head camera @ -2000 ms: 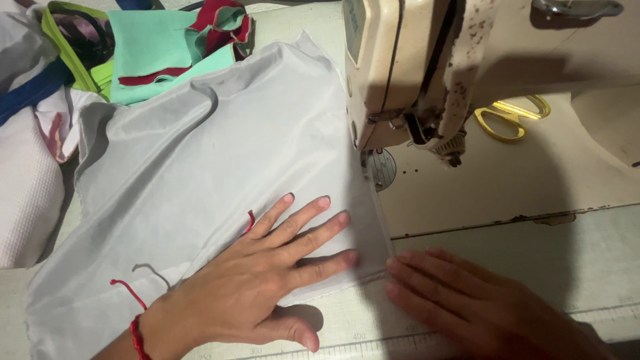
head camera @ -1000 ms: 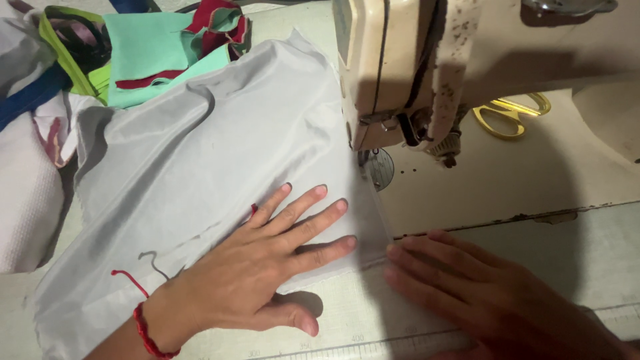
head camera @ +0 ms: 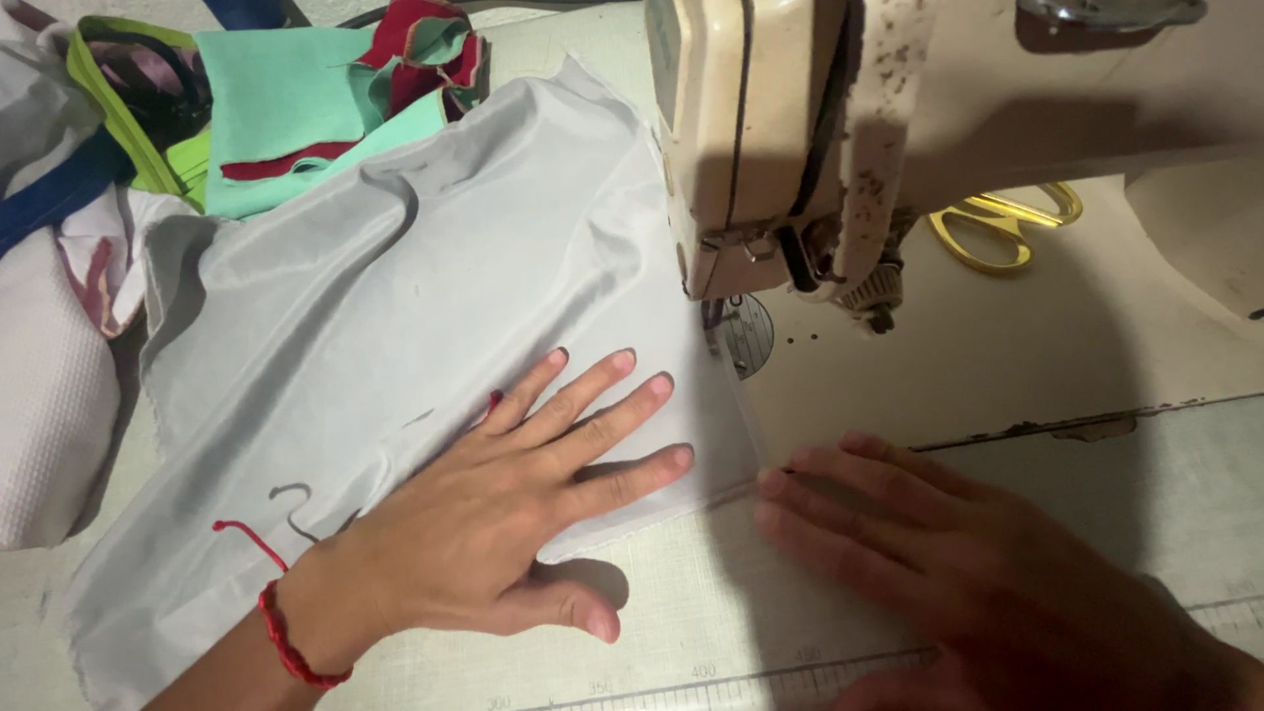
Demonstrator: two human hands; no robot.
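Light grey fabric (head camera: 326,326) lies over the table, its right edge beside the needle plate (head camera: 748,336) of a sewing machine (head camera: 780,128). My left hand (head camera: 494,513) rests flat on the fabric with its fingers spread, and a red braided cord circles that wrist. In the shadow at the right, my right hand (head camera: 918,533) lies palm down, its fingertips at the fabric's lower right corner. Its fingers are extended close together, and whether they pinch the corner is unclear. The presser foot is partly hidden behind the machine head.
Mint green and red cloth pieces (head camera: 286,89) lie at the upper left, by a lime green zipper (head camera: 118,99) and white textured fabric (head camera: 49,395). Gold-handled scissors (head camera: 987,237) lie behind the machine head. A printed ruler scale (head camera: 731,683) runs along the table's near edge.
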